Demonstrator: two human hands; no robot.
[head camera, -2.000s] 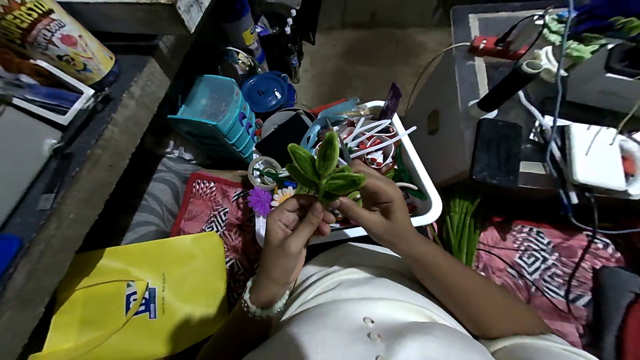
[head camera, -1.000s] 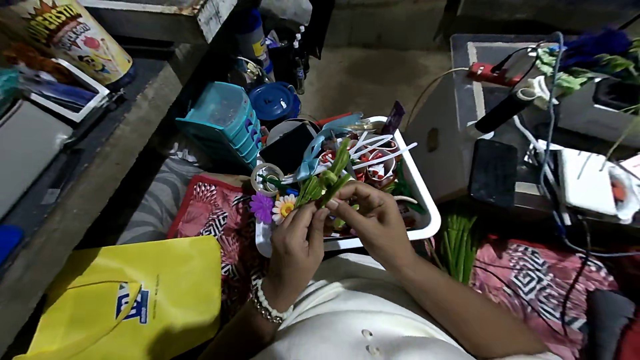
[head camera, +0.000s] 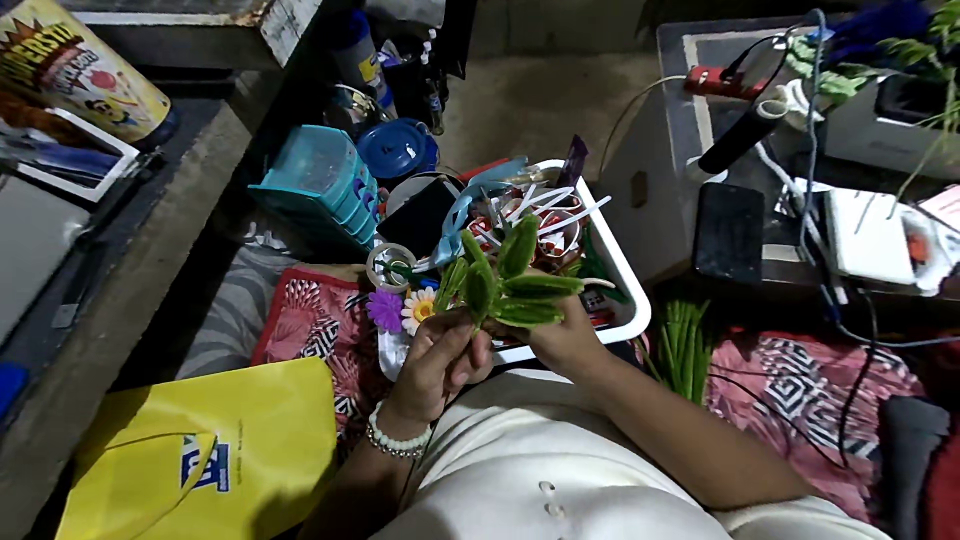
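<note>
My left hand pinches the base of a cluster of fuzzy green leaves, which look like pipe cleaners bent into shape. The leaves fan upward and to the right. Behind them my right hand is partly hidden; its fingers cannot be made out, so its hold is unclear. Both hands are over the near edge of a white plastic basket full of craft supplies. Near my left hand lie a purple flower, a white and orange flower and a roll of tape.
Teal stacked drawers and a blue-lidded container stand behind the basket. A yellow bag lies at the lower left. Green stems are right of the basket. Cables, a black phone and a red power strip rest on the right-hand surface.
The green leaves, seen largely edge-on one second ago, are spread out in view. My right hand has moved behind them.
</note>
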